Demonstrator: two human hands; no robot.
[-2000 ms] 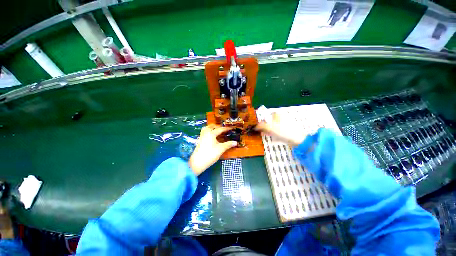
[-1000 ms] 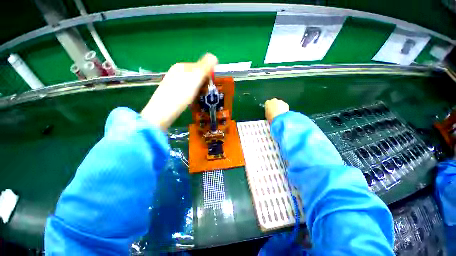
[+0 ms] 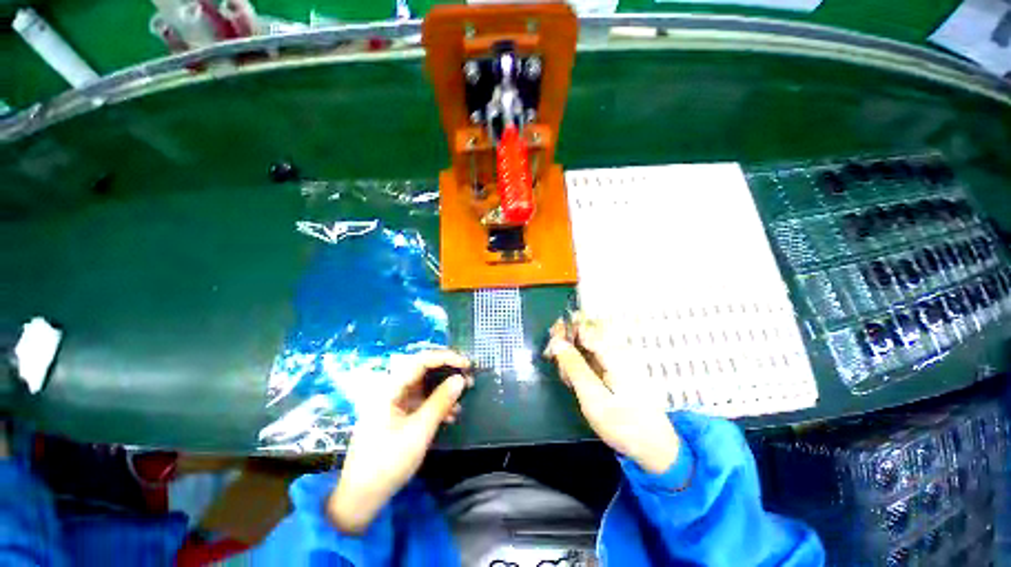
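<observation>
The orange toggle clamp press fixture (image 3: pixel 508 144) stands at the centre back with its red clamp handle (image 3: pixel 514 177) hanging down. Its dark fixture nest (image 3: pixel 508 240) is at the foot. My left hand (image 3: pixel 401 415) is in front of the press, to its left, with a small black housing (image 3: pixel 439 377) between the fingers, partly hidden by them. My right hand (image 3: pixel 596 371) is to the right of the gridded sheet (image 3: pixel 499 330), fingers bunched; a thin dark shape, perhaps tweezers (image 3: pixel 573 313), shows at the fingertips. The two hands are apart.
The white holding board (image 3: pixel 676 255) with rows of slots lies right of the press. A clear blister tray (image 3: pixel 887 277) of black parts lies far right; more trays (image 3: pixel 931 476) are lower right. Shiny plastic film (image 3: pixel 360 294) lies left. A crumpled white wipe (image 3: pixel 38 352) lies far left.
The red handle has swung from up to down. My left hand has left the handle and now holds the black housing near the front edge. My right hand has moved back toward me.
</observation>
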